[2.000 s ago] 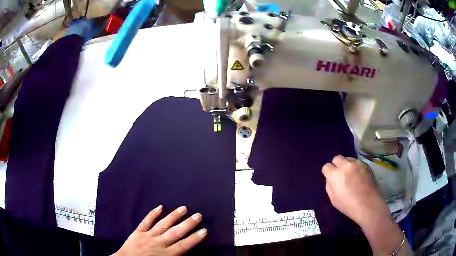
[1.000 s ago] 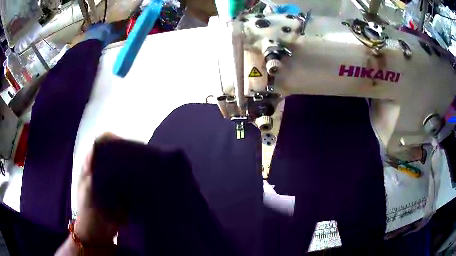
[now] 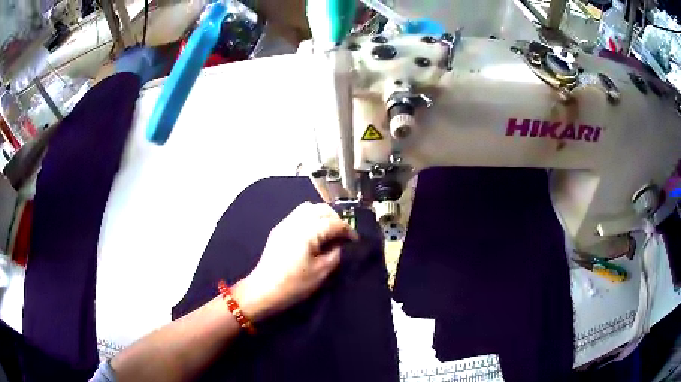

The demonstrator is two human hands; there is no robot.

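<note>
My left hand (image 3: 302, 257) is at the presser foot (image 3: 349, 211), its fingers bent over the dark purple cloth there. It wears an orange beaded bracelet. A fold or upper layer of cloth lies beneath and right of the fingers. The round-topped dark purple panel (image 3: 246, 224) lies flat under the hand, its right edge running down from the foot. The needle area is partly hidden by machine parts and my fingers. The white HIKARI sewing machine (image 3: 478, 97) stands over the cloth. My right hand is not in view.
A dark purple strip (image 3: 71, 224) lies along the left table edge. More dark cloth (image 3: 485, 254) with a stepped edge lies under the machine arm. A blue bar (image 3: 183, 82) and a green tapered part (image 3: 341, 19) hang above. Yellow-green handles (image 3: 608, 270) lie by the machine base.
My left hand has moved from the lower left up to the foot, bringing cloth over the panel. My right hand, at the right two seconds ago, is out of view. The camera view has shifted.
</note>
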